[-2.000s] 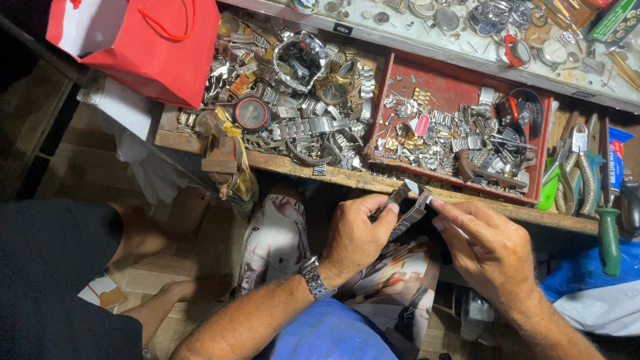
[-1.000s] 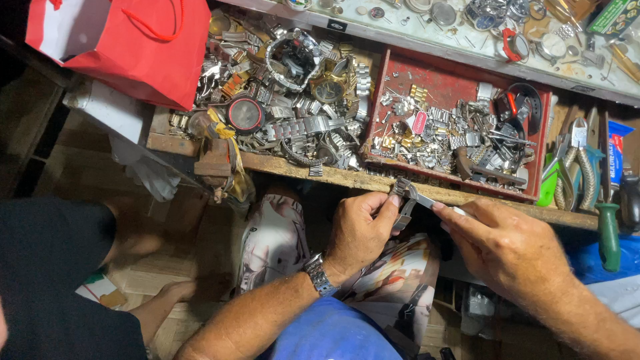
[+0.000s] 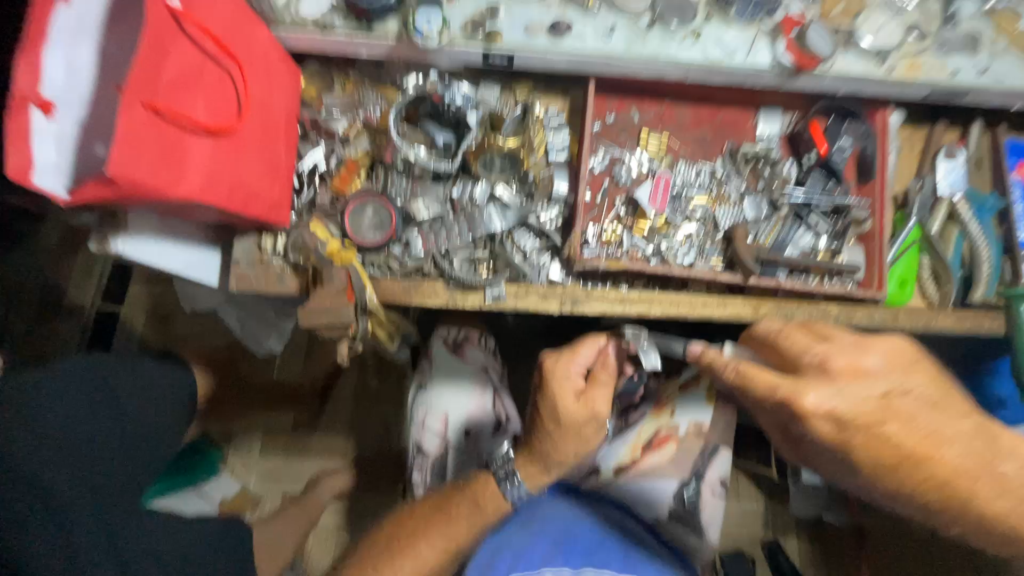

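Note:
Just below the wooden bench edge, my left hand (image 3: 572,400) pinches a metal watch band (image 3: 642,347) between thumb and fingers. A metal wristwatch (image 3: 506,472) is on that wrist. My right hand (image 3: 808,392) grips a slim tool (image 3: 680,346), whose kind I cannot tell, with its end at the band. The view is blurred, so the exact contact is unclear. Above my hands, a red tray (image 3: 664,100) holds loose metal band links (image 3: 704,196). Many metal watch bands (image 3: 480,216) lie heaped to the left of the tray.
A red paper bag (image 3: 200,136) stands at the upper left. Pliers (image 3: 972,232) and a green-handled tool (image 3: 1014,328) are at the right. Watch parts cover the raised white worktop (image 3: 592,48). The wooden bench edge (image 3: 680,308) runs above my hands. A person's dark-clothed leg (image 3: 104,480) is at lower left.
The slim tool in my right hand has come to the watch band from the right. My left hand keeps hold of the band, which is turned differently.

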